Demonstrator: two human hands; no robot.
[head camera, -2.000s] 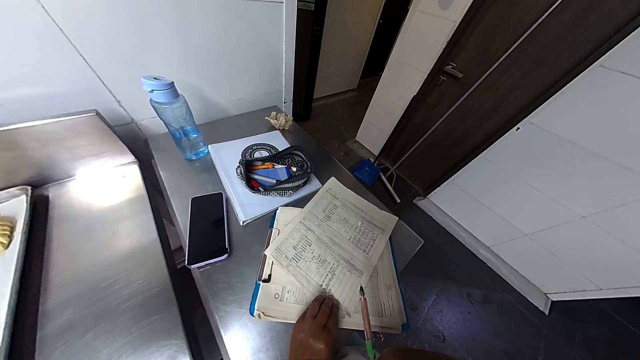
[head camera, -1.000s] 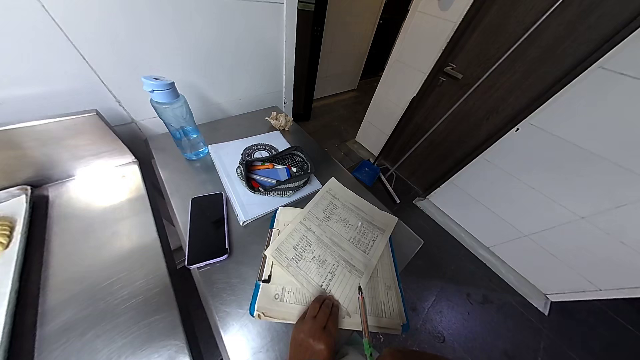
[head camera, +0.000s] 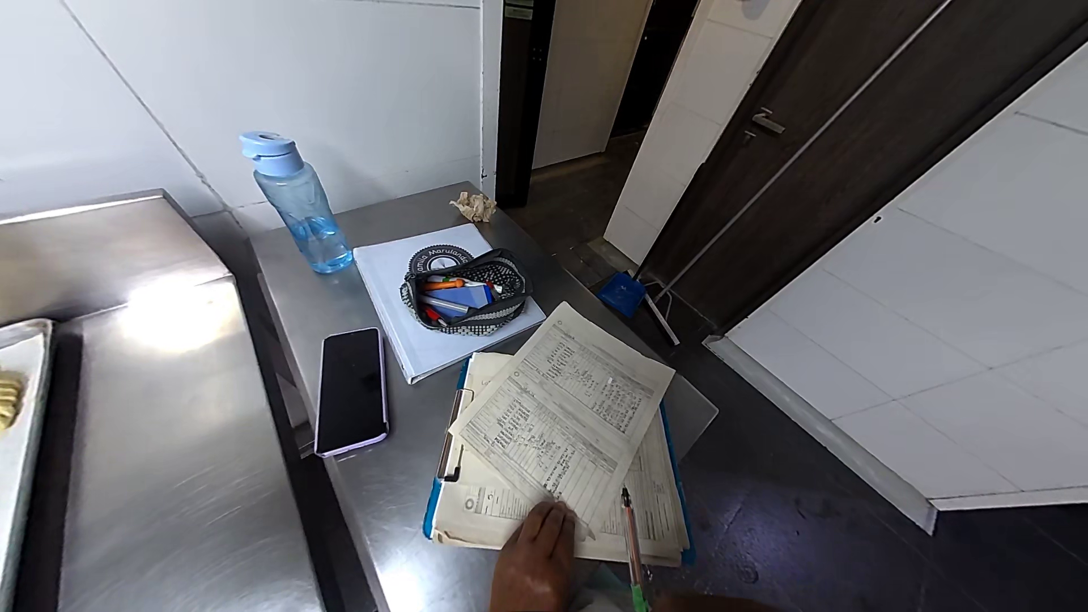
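Observation:
A printed sheet with handwriting (head camera: 565, 408) lies askew over more papers on a blue clipboard (head camera: 687, 518). My left hand (head camera: 537, 557) has its bent fingers close together on the sheet's lower corner, holding it against the papers; the thumb is hidden. Only a dark sliver of my right hand (head camera: 710, 603) shows at the bottom edge. Beside it a pen with a green part (head camera: 632, 544) slants up over the papers, its tip near the sheet's lower right side. The fingers around the pen are mostly out of frame.
On the steel table (head camera: 382, 501) are a phone (head camera: 351, 391), a blue water bottle (head camera: 302, 208), a white binder (head camera: 416, 353) bearing an open pencil pouch (head camera: 466, 293), and crumpled paper (head camera: 473, 206). A steel counter (head camera: 170, 476) stands left. A blue dustpan (head camera: 622, 295) is on the floor.
The pen has shifted slightly to the right over the papers. My left hand stays on the sheet.

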